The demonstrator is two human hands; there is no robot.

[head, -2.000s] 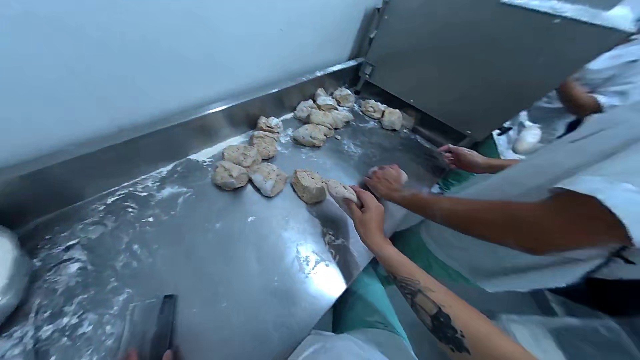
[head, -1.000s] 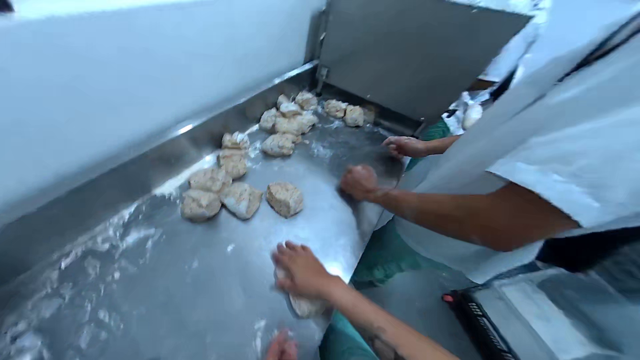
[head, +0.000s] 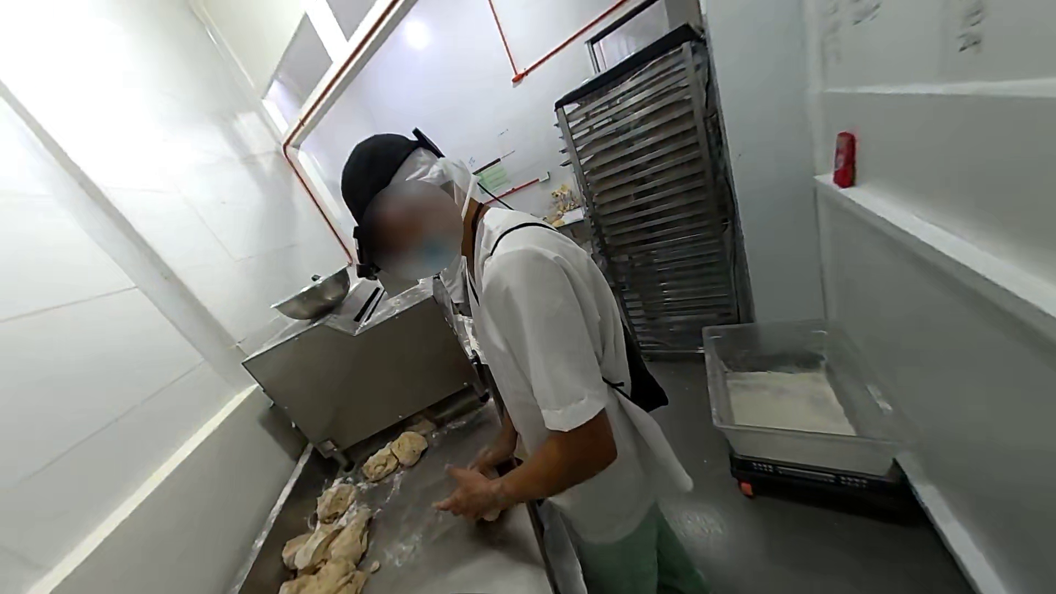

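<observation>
Neither my left hand nor my right hand shows in the current head view. At the lower left, several rough dough pieces point(head: 334, 540) lie close together on a steel worktable point(head: 425, 524). Two more dough lumps point(head: 394, 456) sit side by side farther back, near a steel cabinet. Across the table's right edge leans a person in a white shirt point(head: 549, 322), whose hands point(head: 478, 492) are low over the steel. A bit of pale dough seems to show under those hands, though most of it is hidden.
A steel cabinet point(head: 371, 371) stands at the table's far end, with a metal bowl point(head: 318, 295) on top. Behind the person is a tall tray rack point(head: 652, 198). On the right, a clear tub of flour point(head: 804, 396) rests on a black wheeled base point(head: 825, 478).
The view has swung up and right, toward the other person and the room. One second ago, one of my hands pressed on a dough piece; both my hands are now out of view.
</observation>
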